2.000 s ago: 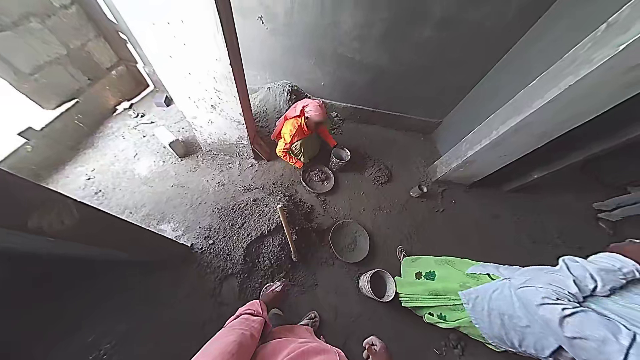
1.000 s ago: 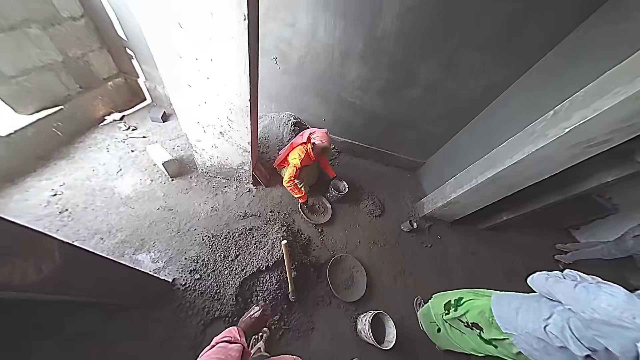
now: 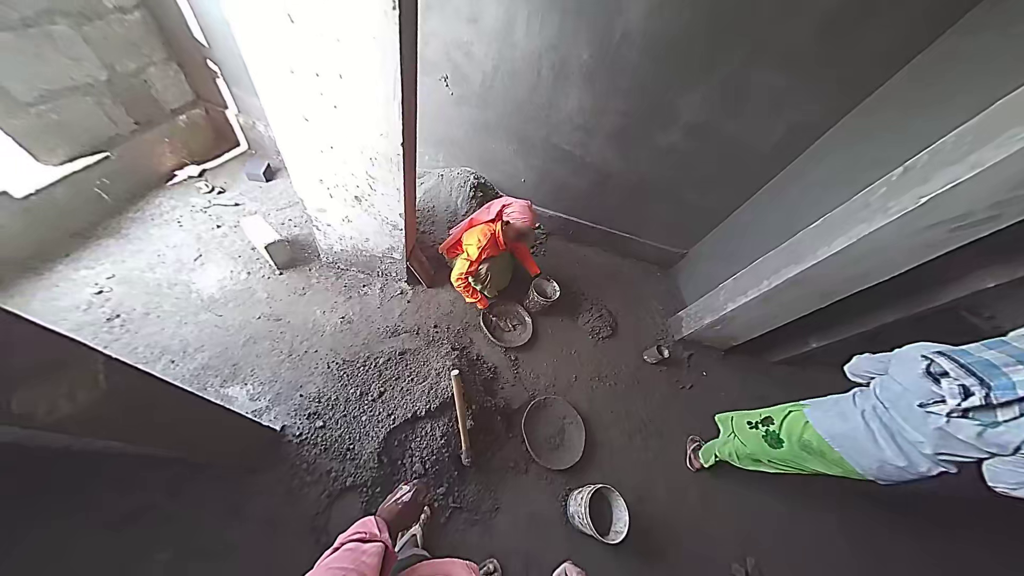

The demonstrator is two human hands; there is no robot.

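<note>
My left hand [image 3: 404, 504], below a pink sleeve, is at the lower edge of a dark mortar heap [image 3: 376, 408], beside a sandalled foot; its fingers are unclear and nothing can be made out in it. Only part of my right hand [image 3: 570, 569] shows at the bottom edge. Between the heap and a round metal pan [image 3: 554, 433] lies a tool's wooden handle [image 3: 461, 416]; its head is not visible. A bucket [image 3: 584, 512] is tilted near my right hand.
A crouching person in orange [image 3: 478, 248] touches a second pan [image 3: 507, 342] and a small bucket [image 3: 543, 298]. A person in green and pale blue [image 3: 872, 440] is at right. A pillar [image 3: 336, 120], a block [image 3: 266, 242] and a small container [image 3: 656, 354] stand around the floor.
The view has shifted somewhat. The person in green and pale blue now stands farther from the tilted bucket. The crouching person's hand stays at the second pan.
</note>
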